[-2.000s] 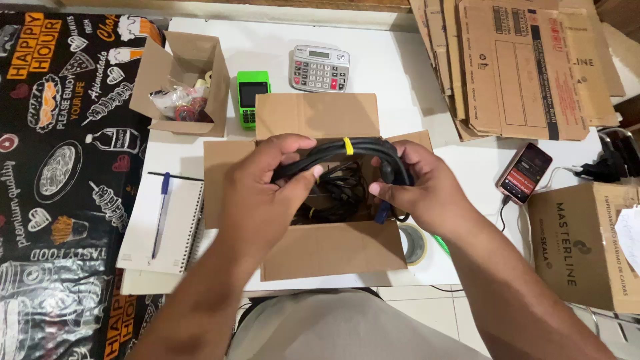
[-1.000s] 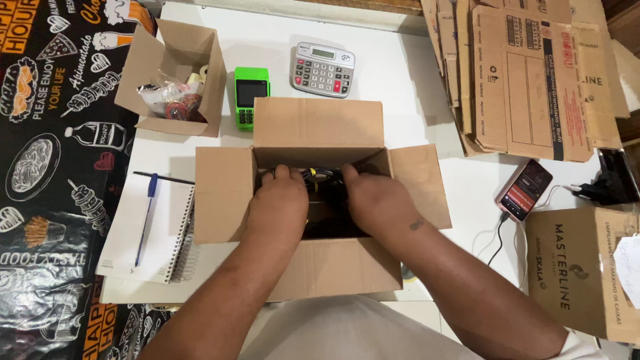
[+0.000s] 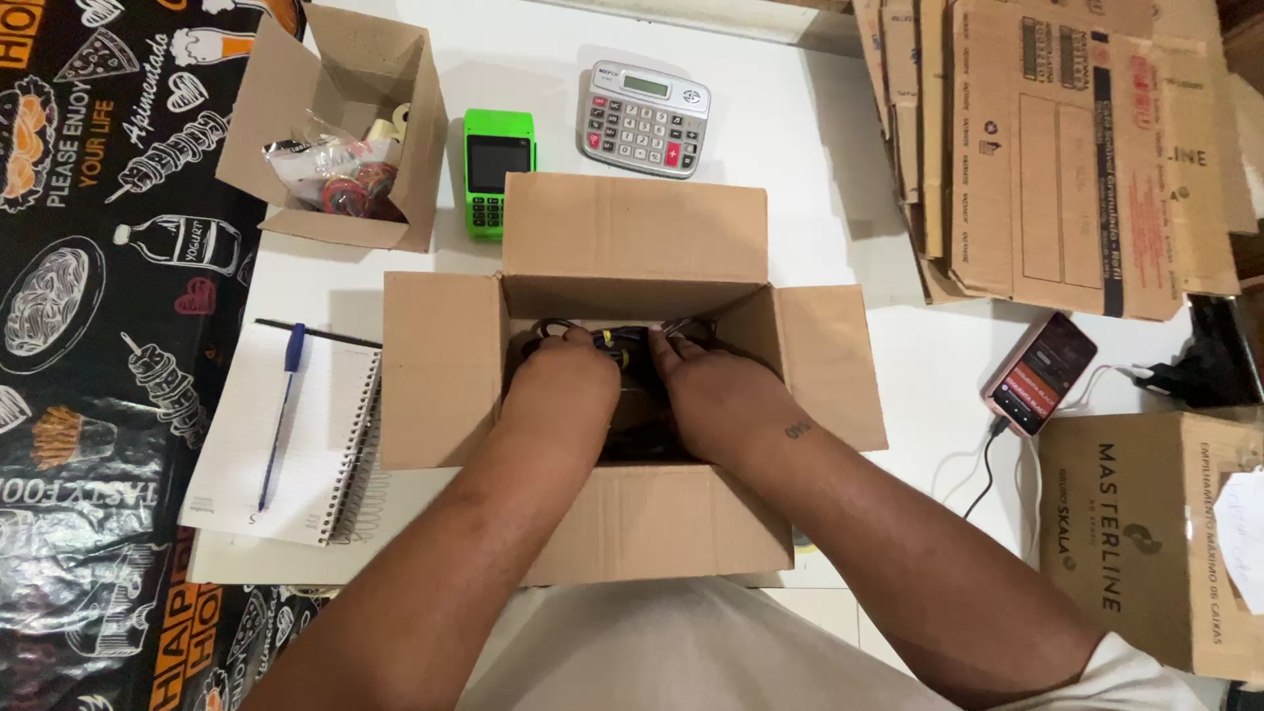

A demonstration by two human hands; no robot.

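Observation:
An open cardboard box (image 3: 632,232) stands before me with its four flaps spread outward. Both of my hands reach down inside it. My left hand (image 3: 565,380) is against a bundle of black cable (image 3: 622,341) with yellow ties, near the far wall of the box. On the bundle's right side, my right hand (image 3: 706,395) touches the dark cable with its fingertips. The fingers are partly hidden, so whether either hand grips the cable does not show. More dark cable lies low in the box, between and below my hands.
Around the box are a green card terminal (image 3: 486,212), a calculator (image 3: 644,118), a small carton (image 3: 420,178) holding plastic-bagged items, and a notebook (image 3: 232,454) with a blue pen (image 3: 281,425). Rightward lie a charging phone (image 3: 1042,375), flattened cardboard (image 3: 1057,197) and a carton (image 3: 1076,533).
Two seconds ago both hands held a looped black cable with a yellow tie above the box. They have since gone down into the box with it.

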